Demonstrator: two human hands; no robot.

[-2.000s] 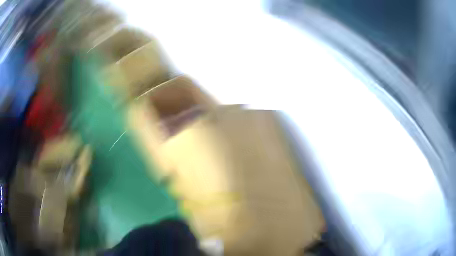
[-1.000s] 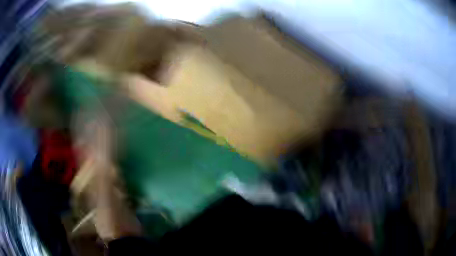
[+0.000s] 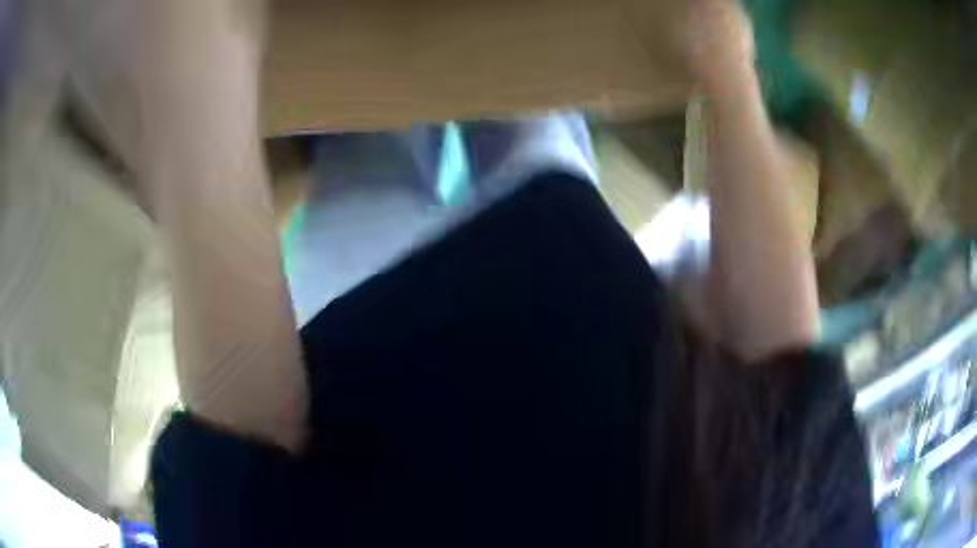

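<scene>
A brown cardboard carton (image 3: 471,64) spans the top of the view in front of my body, cut off by the top edge. Its lower edge runs nearly level. My right hand (image 3: 722,45) is blurred and holds the carton's right side; the fingers are partly hidden. My left forearm reaches up along the carton's left side, but my left hand is cut off at the top edge. The carton's inside does not show.
My dark clothing fills the lower middle. Pale blurred shapes and brown cardboard lie at the left. Brown cartons (image 3: 857,203) and green floor (image 3: 787,64) show at the upper right. Shelving or racks with small items (image 3: 932,417) stand at the lower right.
The view has swung from the carton row and green floor down to my body. Both forearms are now in view, with a carton between them at the top.
</scene>
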